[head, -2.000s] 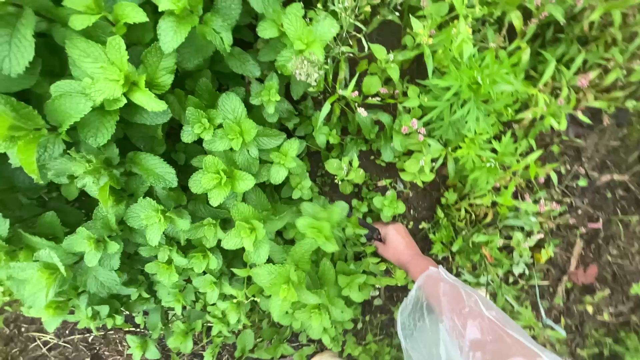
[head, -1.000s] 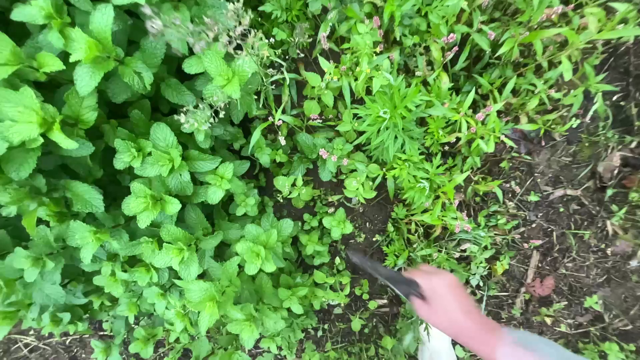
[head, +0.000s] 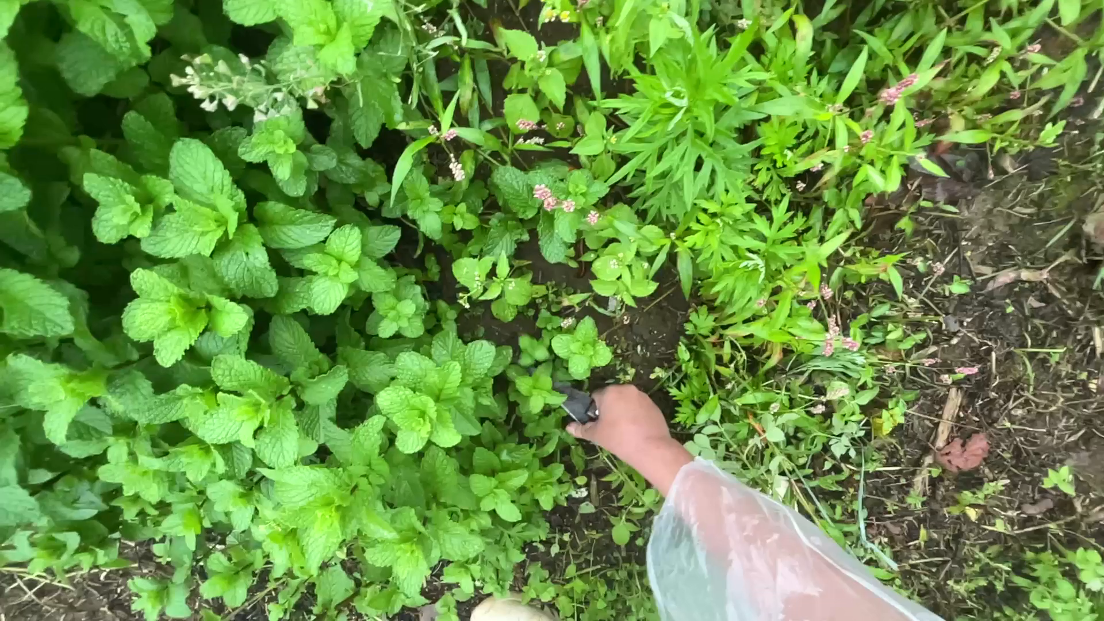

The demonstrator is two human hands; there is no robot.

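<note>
My right hand [head: 628,424], its forearm in a translucent plastic sleeve [head: 750,552], is closed around a dark-handled tool [head: 580,404]. The tool points left into the low leaves at the edge of a dense patch of mint plants [head: 423,405]; foliage hides its far end, so its kind does not show here. A small mint sprig [head: 583,347] stands just above the hand. My left hand is not in view.
Feathery-leaved weeds [head: 690,129] and pink-flowered weeds [head: 893,90] grow at the upper right. Dark soil with plant litter [head: 1018,319] lies at the right, with a reddish dead leaf [head: 962,453]. A pale rounded object [head: 509,609] shows at the bottom edge.
One second ago the dark tool lay exposed over the soil beside the mint; now my right hand holds it in among the leaves, its far end hidden.
</note>
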